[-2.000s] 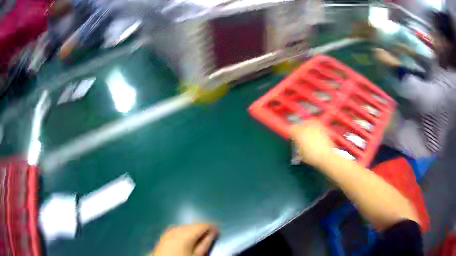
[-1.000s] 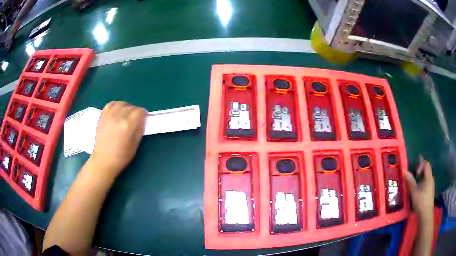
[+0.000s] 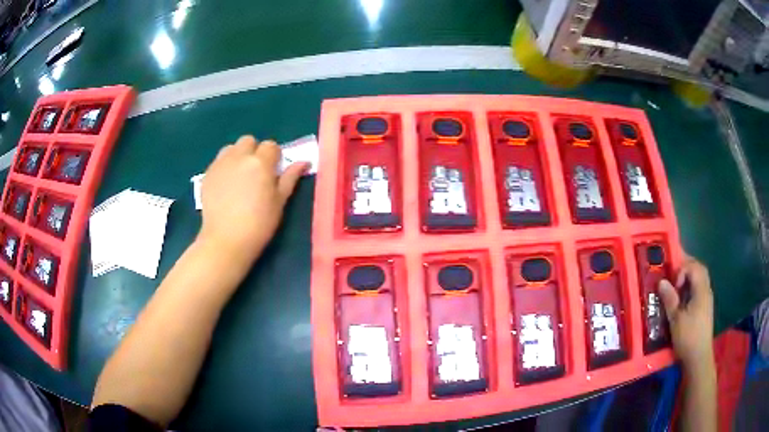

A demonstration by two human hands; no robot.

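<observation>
A coral-red foam tray [image 3: 497,240] lies in front of me with ten part-built phones in two rows, such as one [image 3: 371,173] at the upper left. My left hand [image 3: 244,187] lies over a long white strip [image 3: 300,154] by the tray's left edge; its fingers hide the middle of the strip, and I cannot tell if they grip it. My right hand [image 3: 693,305] is at the tray's right edge, fingertips near the lower right phone, with a small dark thing between the fingers. A white folded sheet [image 3: 131,232] lies to the left.
Another red tray [image 3: 76,245] of phones stands at the far left. A grey-white instrument [image 3: 632,52] on yellow feet stands at the back right. A pale stripe [image 3: 337,63] crosses the green bench top. A blue and red stool-like shape shows below the right edge.
The tray in front has shifted slightly left and my right hand has come onto its right edge. My left hand has moved right along the white strip, away from the folded sheet.
</observation>
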